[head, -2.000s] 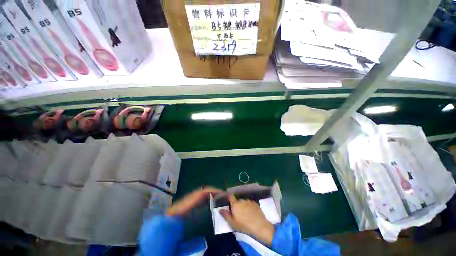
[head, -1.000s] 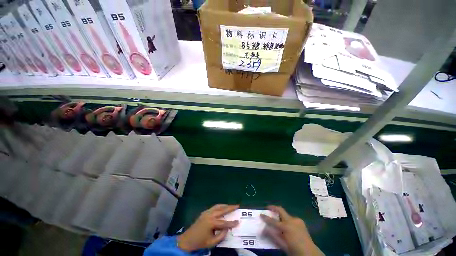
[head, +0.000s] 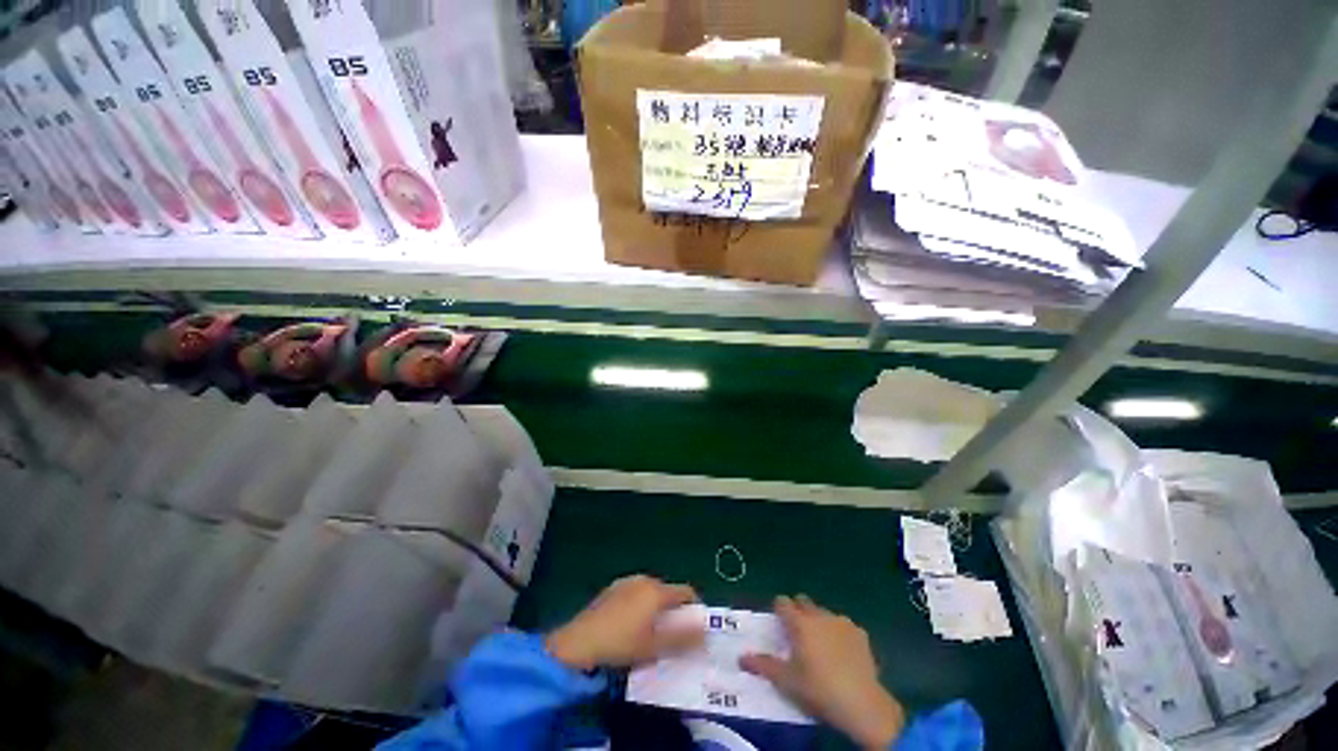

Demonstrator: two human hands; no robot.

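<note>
A white retail box (head: 719, 678) with "B5" printed on its near-facing end is upright at the bench's front edge, close to my body. My left hand (head: 628, 622) lies on its left side, with the fingers over the top, slightly blurred. My right hand (head: 831, 663) holds its right side, with the thumb on the printed face. The box's lower part is hidden. A thin pale ring (head: 729, 562) lies on the green bench just beyond it.
Rows of open white boxes (head: 352, 558) stand left. Printed cartons in plastic (head: 1159, 631) stand right, beside small white tags (head: 966, 607). Pink and dark products (head: 418, 358) lie beyond. The shelf holds retail boxes (head: 396, 162), a labelled carton (head: 719, 250) and flat cartons (head: 998, 191); a slanted post (head: 1115, 316) crosses right.
The box was open at the top with my hands at its opening; now its printed face is closed. Since one second ago, my hands have shifted slightly on it. The view has tilted a little.
</note>
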